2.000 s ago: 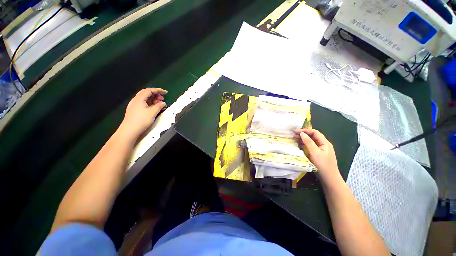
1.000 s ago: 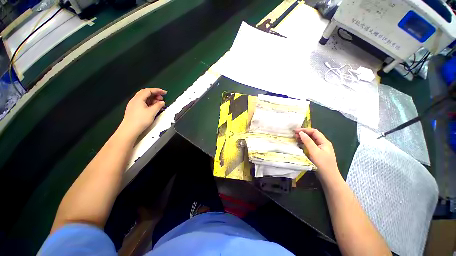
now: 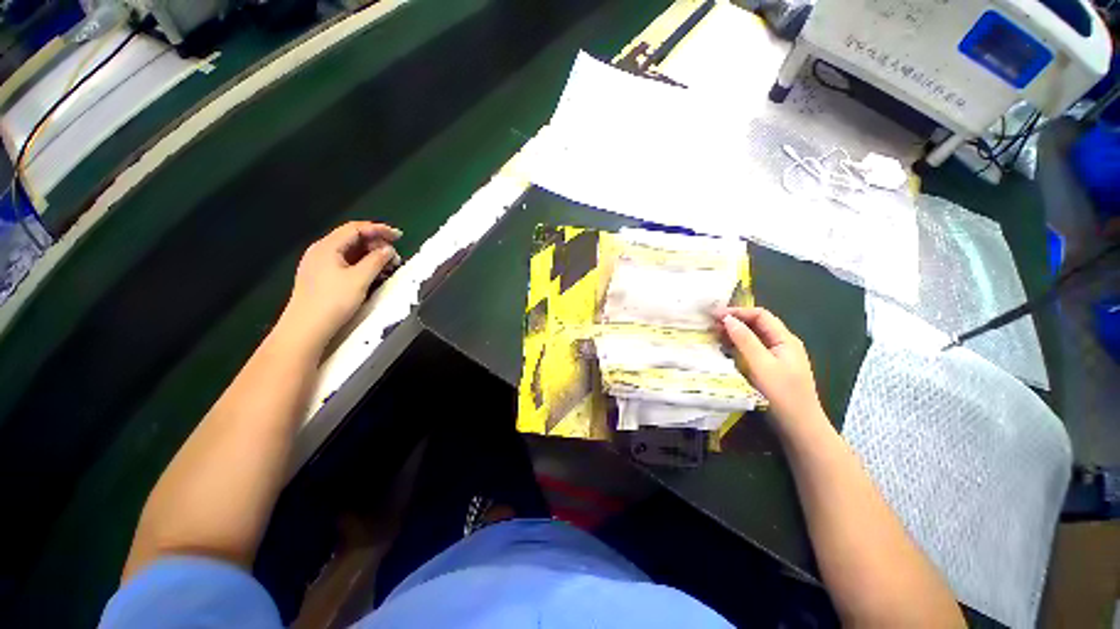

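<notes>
The padded work rest point(image 3: 669, 295), a stack of whitish wrapped pads bound with yellowed tape, lies on the dark green bench top. Yellow-black hazard tape point(image 3: 559, 332) shows along its left side. My right hand point(image 3: 764, 350) rests at the pads' right edge, fingers bent and thumb near the fingertips; whether it pinches the pad edge I cannot tell. My left hand point(image 3: 343, 277) rests on the cream rail beside the conveyor, fingers loosely curled and apart, holding nothing.
The green conveyor belt point(image 3: 246, 221) runs along the left. White paper point(image 3: 626, 141) lies behind the pads. The screw feeder point(image 3: 915, 62) stands back right, with white cord point(image 3: 835, 172) near it. Bubble wrap point(image 3: 952, 473) lies right, below a thin dark rod point(image 3: 1019, 320).
The view has shifted slightly, so the bench and feeder appear a little further left. Both hands stay in place. The dark rod at right has swung slightly.
</notes>
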